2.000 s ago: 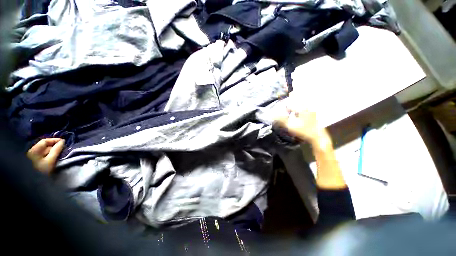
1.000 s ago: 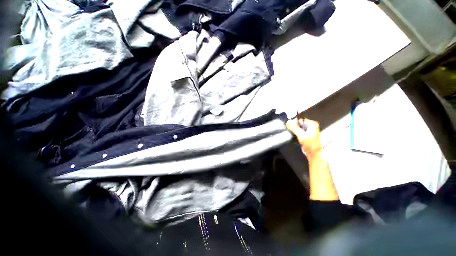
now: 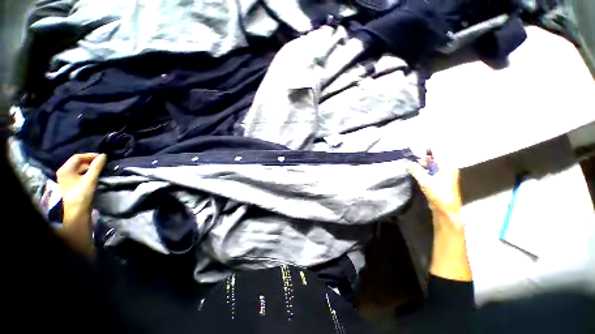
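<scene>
A denim garment (image 3: 313,189) lies across the front, its pale grey wrong side up. Its navy button placket (image 3: 261,158), with a row of small pale dots, is stretched nearly straight between my hands. My left hand (image 3: 81,179) pinches the placket's left end. My right hand (image 3: 440,186) holds the right end by the fingertips. A small dark and bluish thing shows at the right fingers, too small to tell what it is. A round navy opening (image 3: 176,225) of the garment shows below the placket.
Heaped navy cloth (image 3: 169,98) and grey cloth (image 3: 150,29) lie beyond my hands. A white board or tabletop (image 3: 515,98) is at the right. A thin blue strip (image 3: 512,209) lies on a white surface there. My black clothing with glittery stripes (image 3: 280,300) is at the bottom.
My left hand, out of sight a second ago, is in view at the placket's left end. The placket is now straighter and more level. The view has shifted, so the scene sits further right.
</scene>
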